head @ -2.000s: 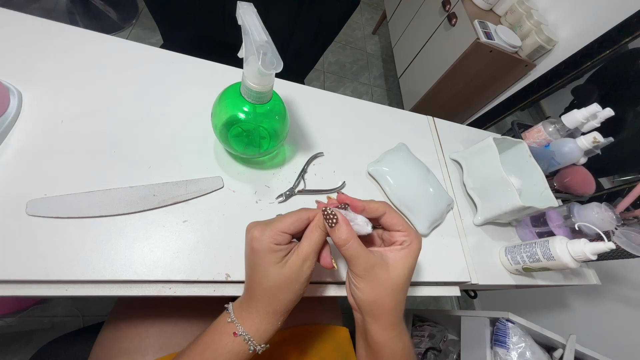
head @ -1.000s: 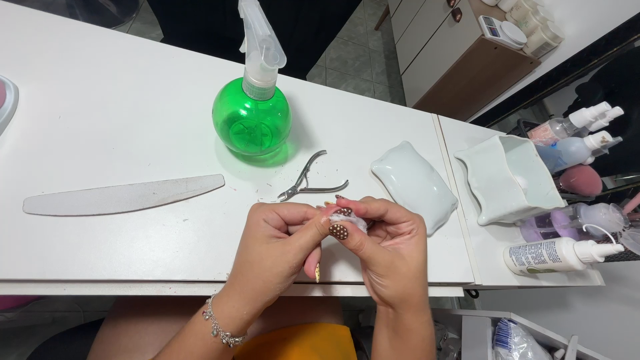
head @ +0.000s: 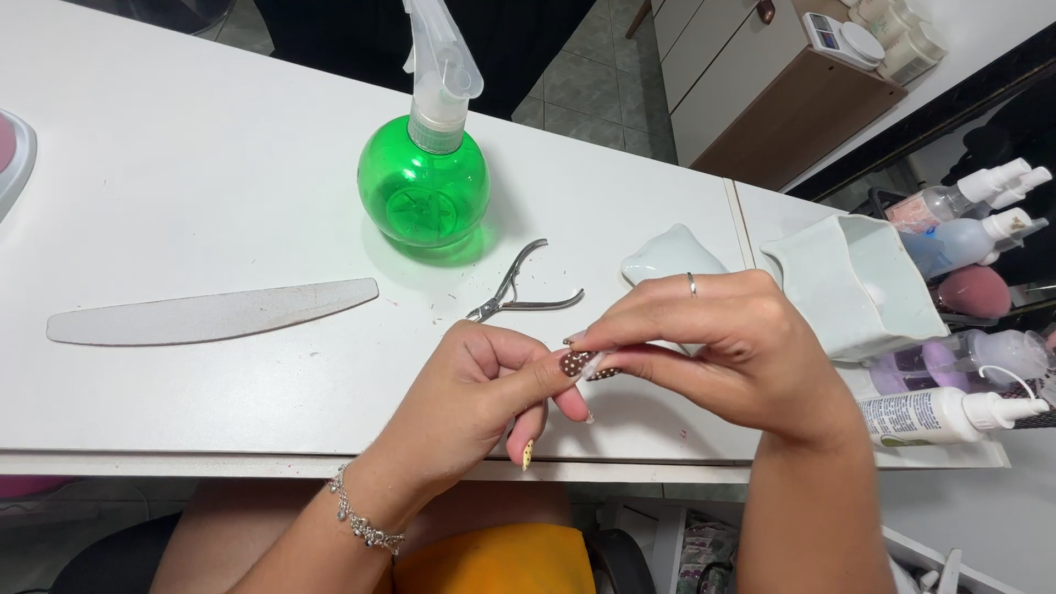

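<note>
My left hand point(head: 487, 396), a charm bracelet at its wrist, holds one side of a small piece of white cotton point(head: 589, 366) at its thumb tip. Thumb and fingers of my right hand point(head: 701, 338) pinch the same cotton from the other side. The thumbnails are brown with light dots. Just beyond my left hand, metal cuticle nippers point(head: 503, 302) lie with their handles apart. A white ceramic lid point(head: 672, 252) is partly covered by my right hand. A long grey nail file point(head: 210, 313) lies at the left, and a green spray bottle point(head: 425, 186) stands behind.
At the right stand a white ceramic container point(head: 850, 289), a white pump bottle point(head: 924, 414), clear spray bottles point(head: 949, 239) and a pink brush point(head: 975, 290). The white table's front edge point(head: 330, 464) runs before my lap. Small clippings are scattered near the nippers.
My right hand has turned over and risen beside the left, its back now facing up, and partly covers the ceramic lid. The cotton shows less between the fingertips.
</note>
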